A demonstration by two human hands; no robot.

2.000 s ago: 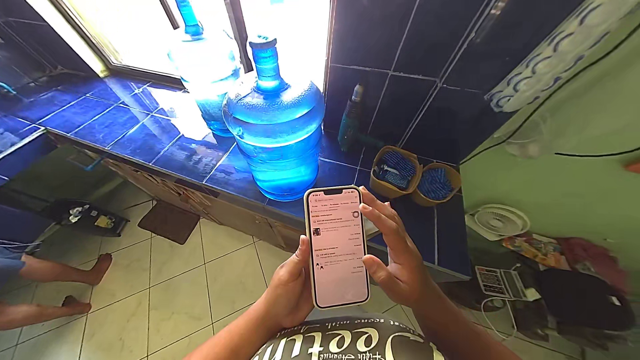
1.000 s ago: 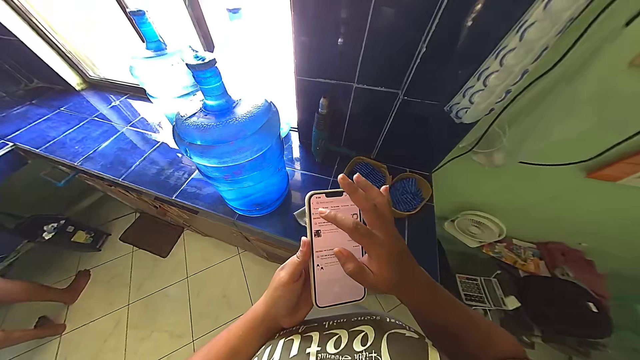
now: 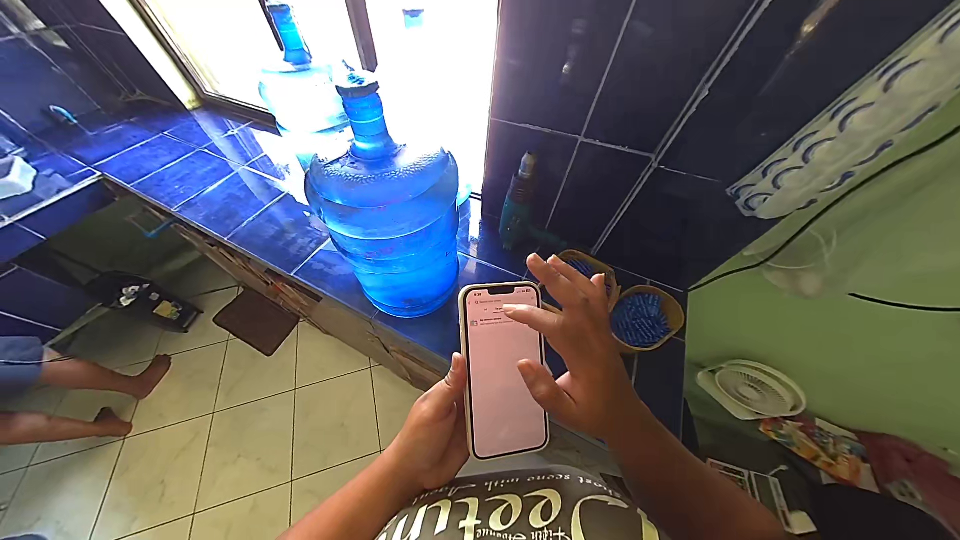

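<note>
A smartphone in a pale case stands upright before my chest, its screen lit and mostly blank pink with a little writing near the top. My left hand grips its left edge, the thumb along the side. Over the right part of the screen is my right hand, fingers spread, holding nothing; its index fingertip is at the upper screen, and whether it touches cannot be told. Behind the phone, a large blue water jug stands on the blue tiled counter.
Another blue jug is by the bright window. Two baskets of blue items and a green bottle stand near the wall. A person's bare legs show at left. A white fan lies at right.
The phone's screen has changed from a list of entries to a mostly blank page. My right hand has come from the phone's right edge to over the screen.
</note>
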